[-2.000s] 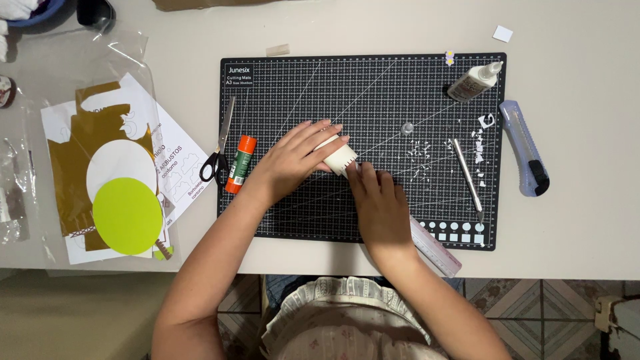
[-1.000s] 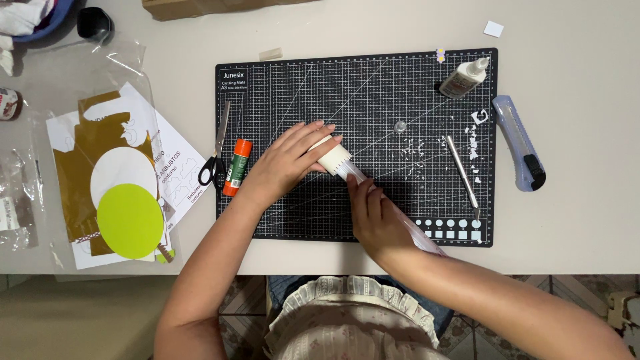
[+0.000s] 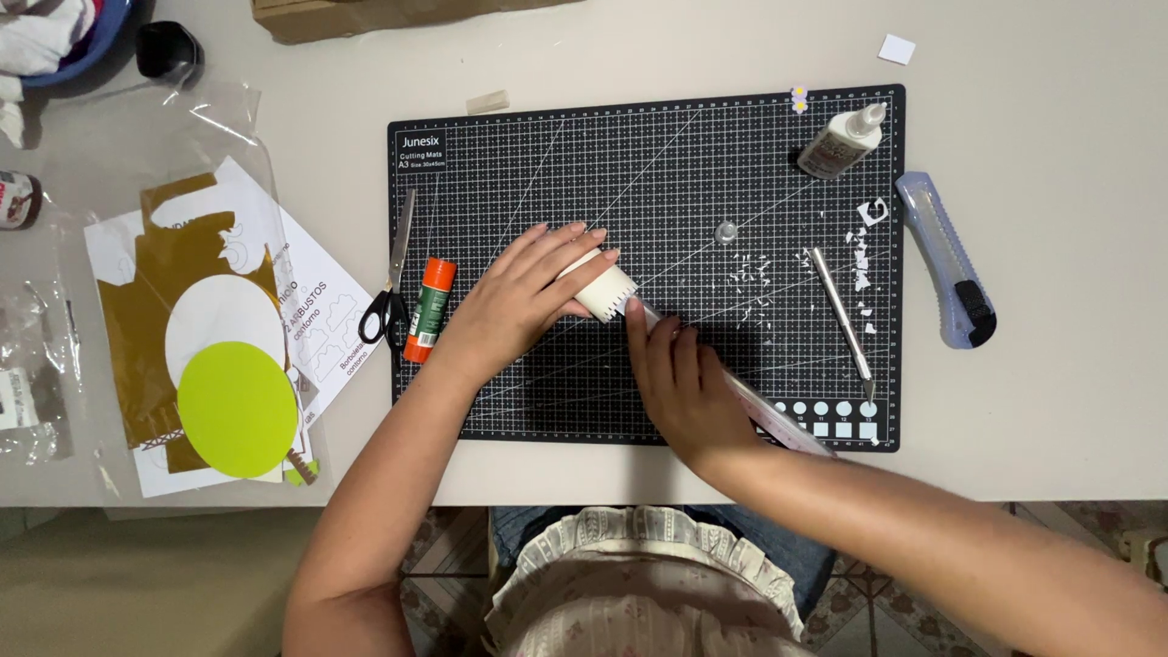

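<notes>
A cream paper tube (image 3: 602, 285) with a notched end lies tilted above the black cutting mat (image 3: 511, 192). My left hand (image 3: 525, 301) is wrapped over it, fingers on top and thumb underneath. My right hand (image 3: 680, 383) grips a clear ruler (image 3: 776, 422), whose far end meets the notched end of the tube; whether it reaches inside is hidden by my fingers. Left of my left hand lie a glue stick (image 3: 430, 310) and black-handled scissors (image 3: 392, 292). To the right are a craft knife (image 3: 841, 319) and white paper scraps (image 3: 753, 278).
A glue bottle (image 3: 835, 151) and its small clear cap (image 3: 726, 232) are on the mat. Beyond its right edge lies a box cutter (image 3: 949, 265). Paper cutouts, including a green disc (image 3: 237, 409), lie at left with clear plastic. A cardboard box (image 3: 365, 14) stands at the back.
Two seconds ago the ruler lay lower, under my right wrist; now it is in my right hand, its end at the tube. My left hand has kept its hold on the tube.
</notes>
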